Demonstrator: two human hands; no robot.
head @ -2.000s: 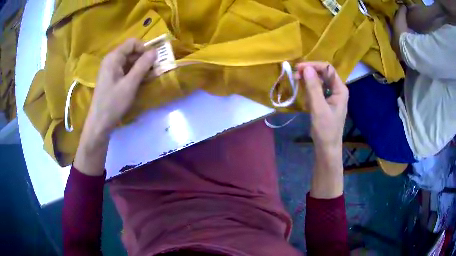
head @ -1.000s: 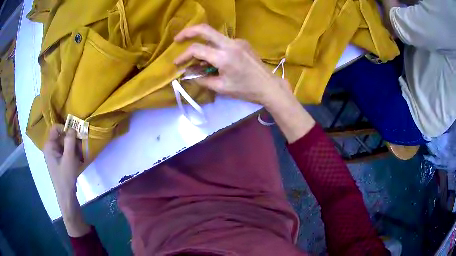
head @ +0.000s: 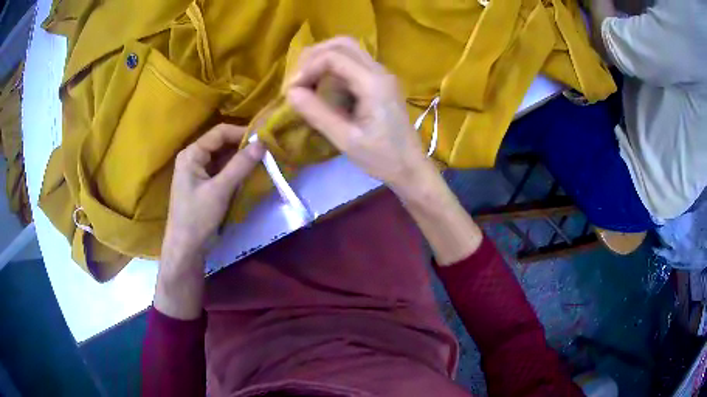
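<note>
The mustard-yellow garment (head: pixel 155 132) covers most of the table. My left hand (head: pixel 209 174) pinches the garment's near edge at the upper end of a white tape (head: pixel 279 180), which hangs towards the table's front edge. My right hand (head: pixel 360 108) is just to the right and above, its curled fingers at a raised fold of the same cloth. I cannot see whether it grips the fold, and no snips show in it. A dark round snap (head: pixel 132 60) sits on the upper left of the garment.
A white table edge (head: pixel 85 314) shows at the lower left. More white loops show on the cloth at the left (head: pixel 81 219) and right (head: pixel 432 124). A person in a pale top (head: pixel 670 116) and blue trousers sits at the right. A stool frame (head: pixel 543 213) stands beside them.
My left hand has let go of the label at the left and moved right to the white tape. My right hand has shifted slightly from the tape to the cloth fold. The label no longer shows.
</note>
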